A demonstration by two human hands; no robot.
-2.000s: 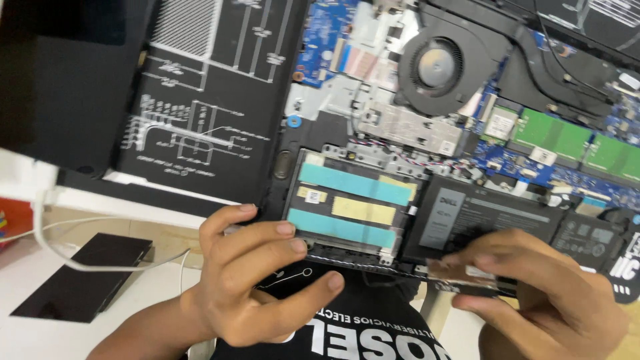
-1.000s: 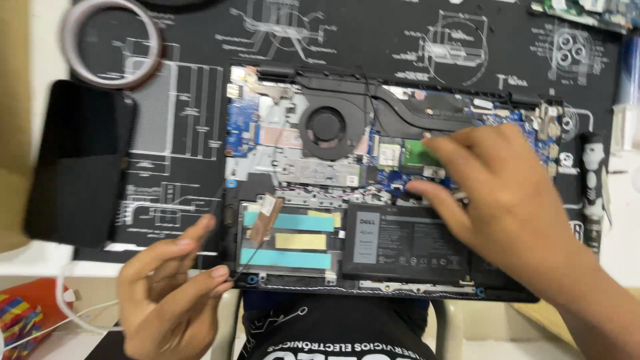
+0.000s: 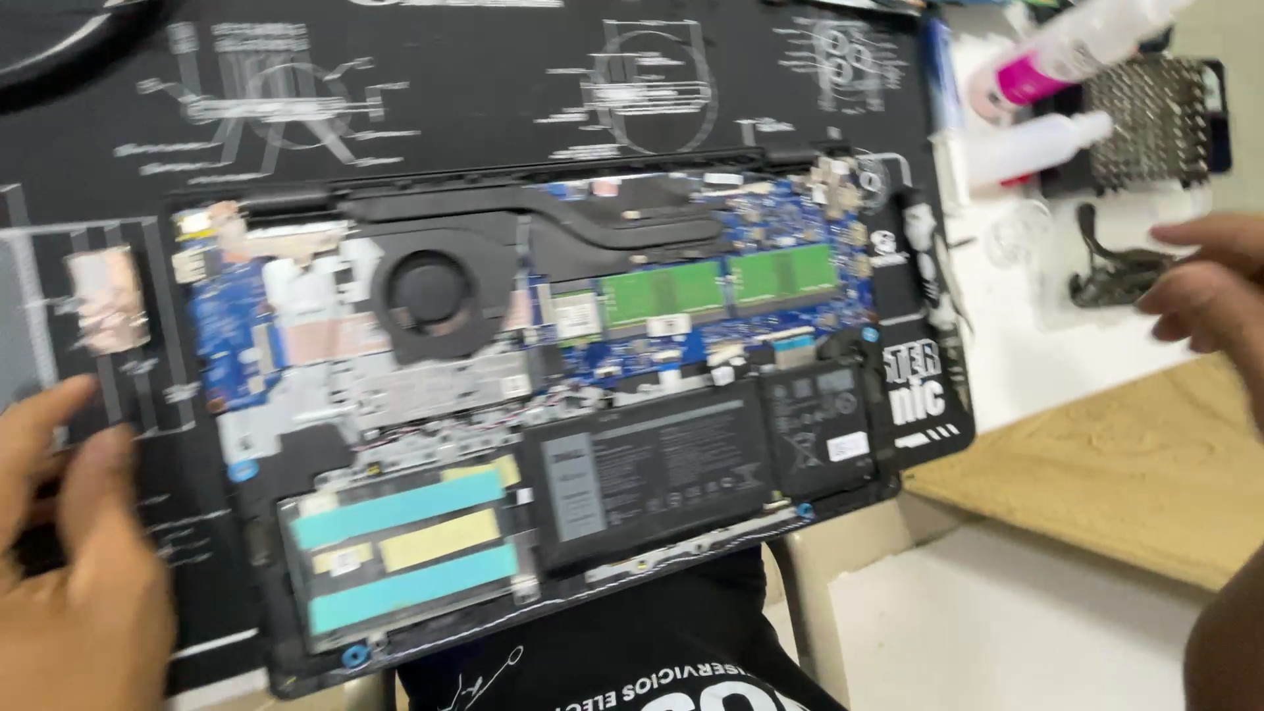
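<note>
An opened laptop base (image 3: 444,395) lies on a black printed work mat (image 3: 474,89), its inside exposed. It shows a round fan (image 3: 429,288), two green memory modules (image 3: 662,294), a black Dell battery (image 3: 652,464) and a drive bay with turquoise strips (image 3: 410,504). Left of the base, a small copper-coloured foil piece (image 3: 109,299) rests on the mat. Just below the foil, my left hand (image 3: 84,533) has its fingers apart; whether something dark is under them cannot be told. My right hand (image 3: 1215,296) is off the mat at the right edge, near a clear tray with a dark tool, nothing visible in it.
Right of the mat are a clear tray (image 3: 1062,296) with a dark tool (image 3: 1121,267), white bottles (image 3: 1037,153), a screwdriver bit set (image 3: 1150,118) and a wooden board (image 3: 1096,464). A black screwdriver (image 3: 928,247) lies by the laptop's right edge. A dark round object fills the top left corner.
My right hand has moved from above the memory modules to the far right. The copper-coloured piece, over the drive bay one second ago, now lies on the mat at left. The view has shifted.
</note>
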